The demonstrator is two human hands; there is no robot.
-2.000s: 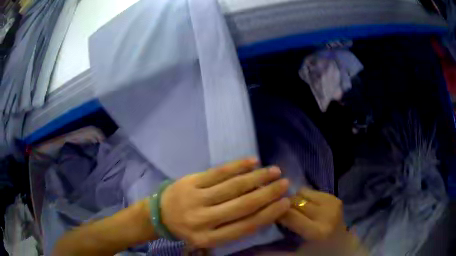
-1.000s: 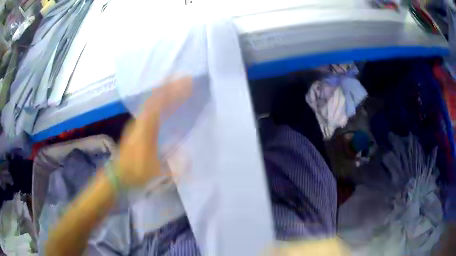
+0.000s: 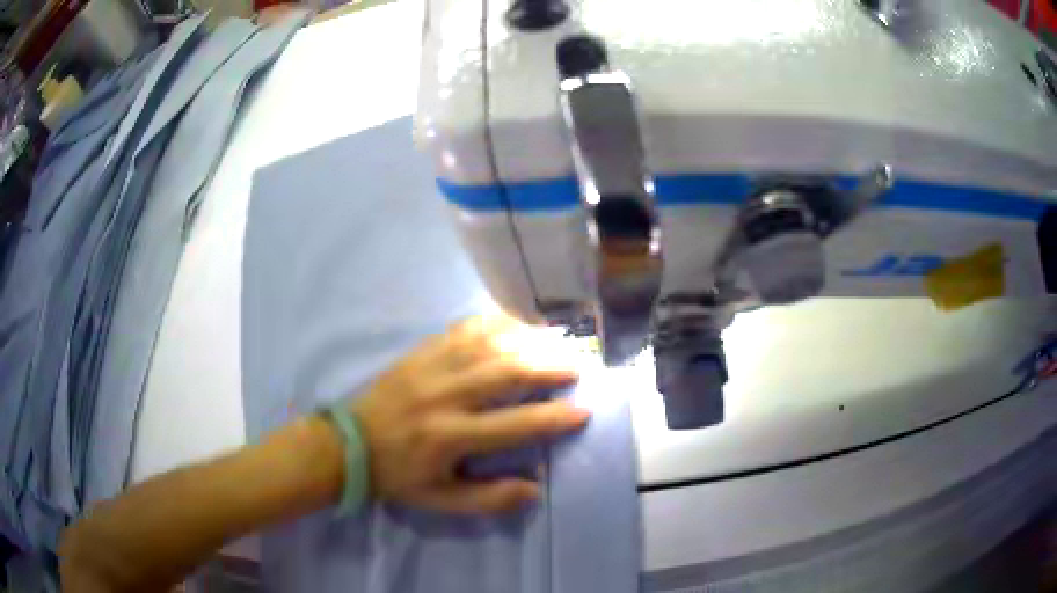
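A blue-grey garment panel (image 3: 336,266) lies flat on the white table left of and under the sewing machine head (image 3: 719,139). Its folded band (image 3: 595,498) runs along the right edge up to the brightly lit needle area, where glare hides the presser foot. My left hand (image 3: 475,423), with a green bangle at the wrist, lies flat on the panel with fingers spread, fingertips at the band's left side just below the needle area. My right hand is not in view.
Layered cut blue-grey pieces (image 3: 128,266) lie along the table's left side. A stubby grey cylinder (image 3: 692,376) hangs low right of the needle area. A small dark tool (image 3: 1037,368) lies at the table's right. The table's front edge (image 3: 835,544) curves across the lower right.
The view has moved up from the lap to the machine. The panel, earlier hanging over the table edge, now lies under the machine head. My left hand has come onto it; my right hand has left view.
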